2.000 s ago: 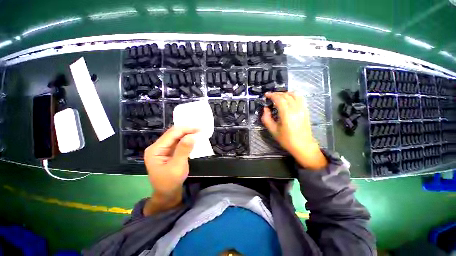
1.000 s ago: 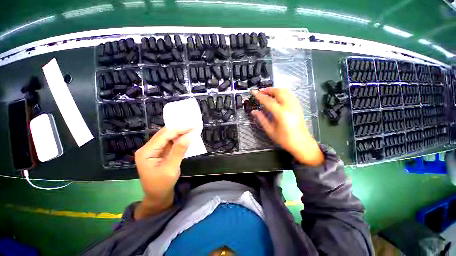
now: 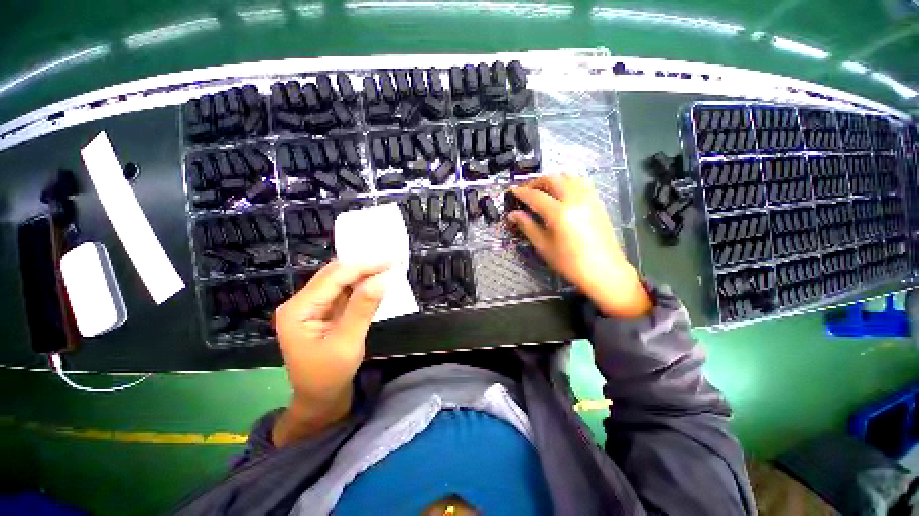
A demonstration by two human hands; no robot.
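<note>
My left hand pinches a white sheet between thumb and fingers, held over the lower middle of a clear compartment tray. My right hand is over a partly filled cell in the third row of that tray. Its thumb and index fingertips are at a small black part, pinching it. A few black parts lie in the same cell beside the fingertips. Cells to the left hold many black parts. Whether a sticker is on the fingertips cannot be seen.
A loose pile of black parts lies between the trays. A second tray, densely packed, is at right. At left lie a long white strip, a phone, a white rounded block with a cable, and a dark lump.
The view has shifted, so the trays sit further left than two seconds ago. My right fingertips stay over the same cell with a slightly changed pose. My left hand still holds the sheet.
</note>
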